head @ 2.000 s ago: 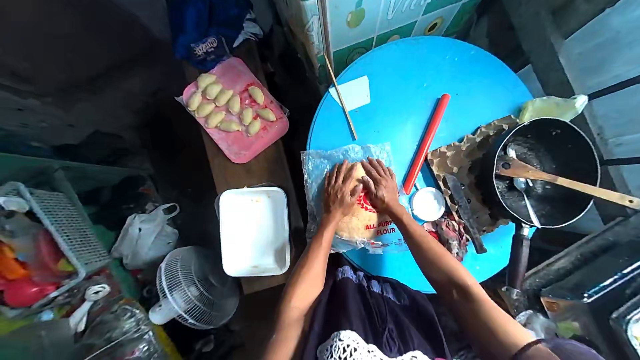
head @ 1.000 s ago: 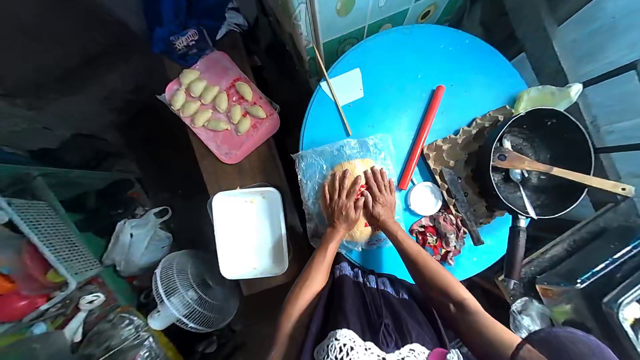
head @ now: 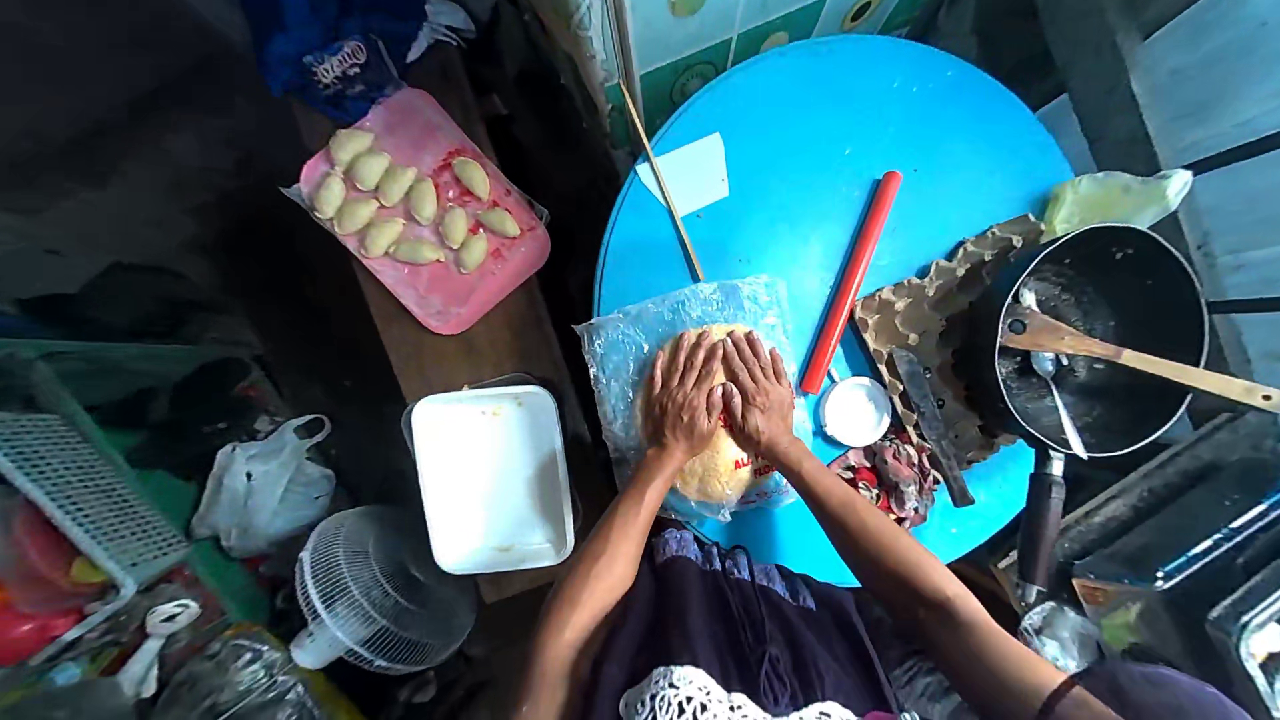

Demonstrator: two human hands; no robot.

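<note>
A flattened round of yellowish dough lies under a clear plastic sheet with red print, at the near edge of the blue round table. Both palms press flat on the plastic over the dough. My left hand is on its left part and my right hand on its right, thumbs touching or nearly so. Neither hand grips anything. To the right of the dough lie a red rod, a small white round dish and a crumpled patterned cloth.
A black pan with a wooden spatula and a spoon rests on an egg carton, beside a dark knife. At left, a bench bears a pink tray of dough pieces and a white tub; a fan stands nearby.
Both hands stay on the plastic-covered dough. They have shifted slightly over it, and their fingers now lie flatter and point toward the far side of the table.
</note>
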